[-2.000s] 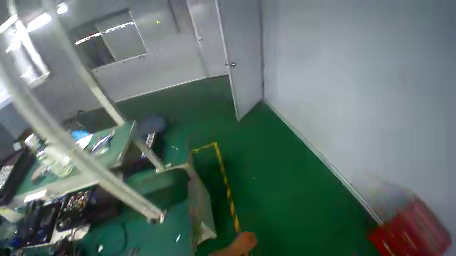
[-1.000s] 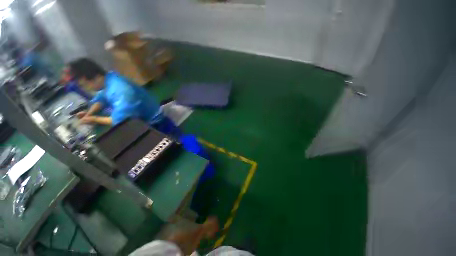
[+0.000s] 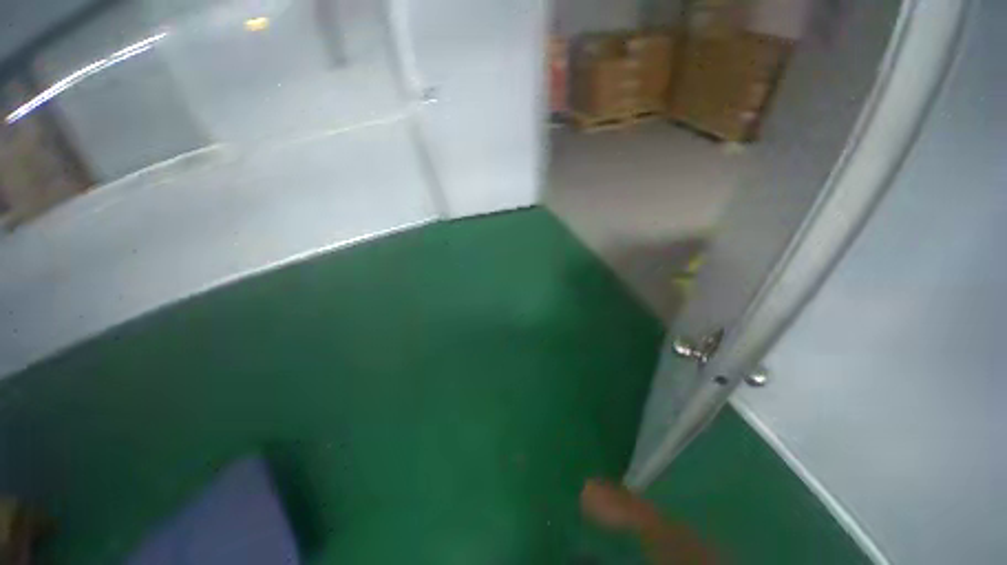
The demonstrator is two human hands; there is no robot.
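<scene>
My right hand [image 3: 621, 510] is low in the picture, right of centre, small and blurred, with the forearm cut off by the bottom edge. It shows near the lower end of the open workshop door [image 3: 762, 199], and I cannot tell if they touch. I cannot make out the fingers or anything held. The door stands edge-on towards me, with a metal handle [image 3: 698, 347] on its near edge. My left hand is not in view.
Green floor [image 3: 442, 364] meets a grey hall floor [image 3: 629, 188] at the doorway. Stacked brown cartons [image 3: 624, 80] stand beyond it. A blue-purple flat object [image 3: 226, 519] lies at the bottom left. A pale wall with windows is at the left, another wall at the right.
The benches and the seated worker in blue have left the picture. The door is much nearer, and the hall with cartons now shows through the doorway. The blue-purple object has shifted to the bottom left.
</scene>
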